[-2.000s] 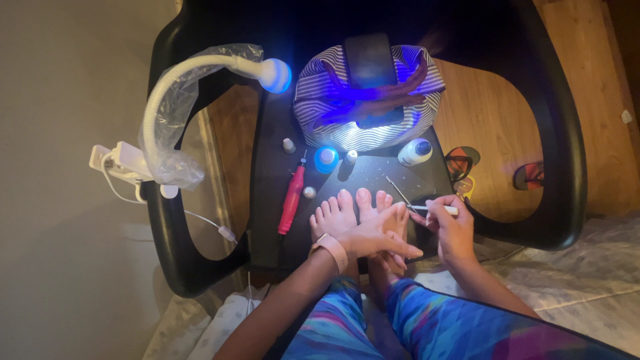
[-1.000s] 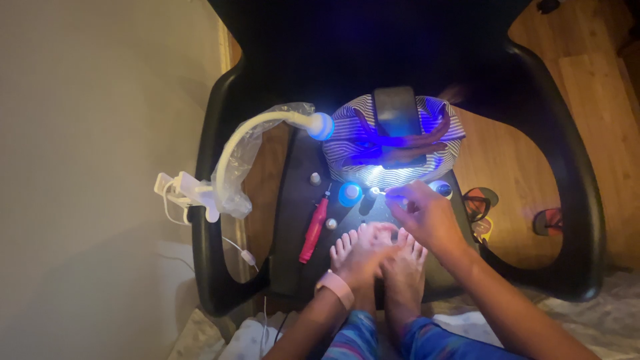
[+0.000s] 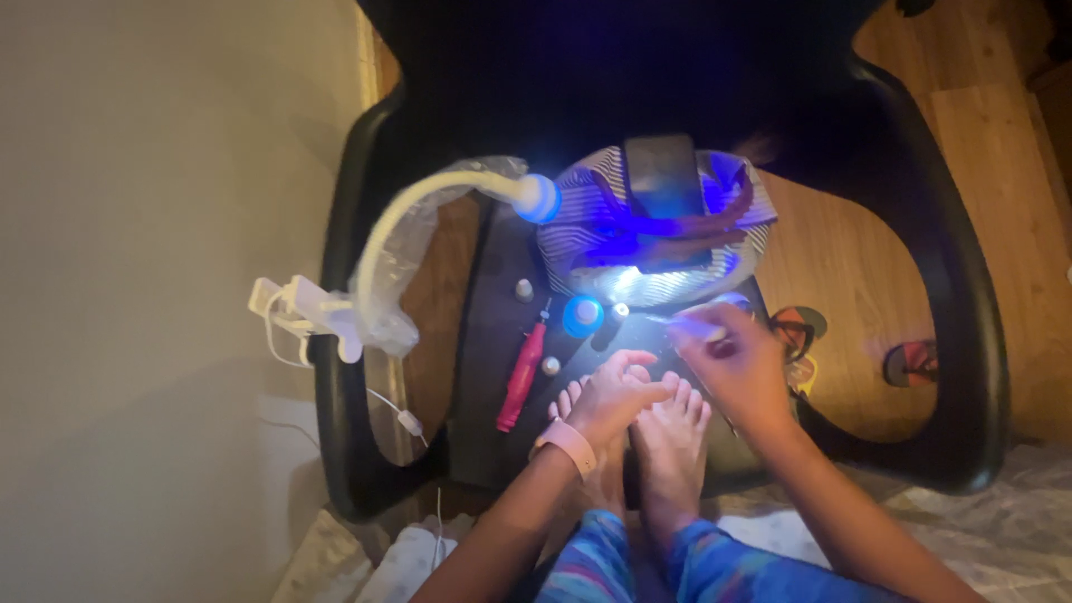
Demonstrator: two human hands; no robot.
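Two bare feet [image 3: 670,444] rest on the seat of a black chair. My left hand [image 3: 615,398], with a pink wristband, lies over the toes of the left foot, fingers apart. To the right, above the other foot, my right hand [image 3: 724,352] is blurred, its fingers closed around a small pale, thin tool [image 3: 662,319]. A small open-topped bottle [image 3: 620,311] stands left of the tool's tip, beside a blue round container with a white top [image 3: 584,315]. A red pen-like tool [image 3: 523,377] lies further left, with small white-capped bottles [image 3: 524,290] near it.
A striped bag [image 3: 569,226] with dark handles sits behind the bottles, a dark block on top. A gooseneck lamp [image 3: 402,209], partly in clear plastic, is clamped to the left armrest [image 3: 335,419]. Sandals [image 3: 911,363] lie on the wooden floor at right. A white cable [image 3: 409,421] hangs at left.
My right hand has moved from the toes up toward the bottles. A slender metal tool seen with it two seconds ago is no longer at its fingertips. The view has shifted.
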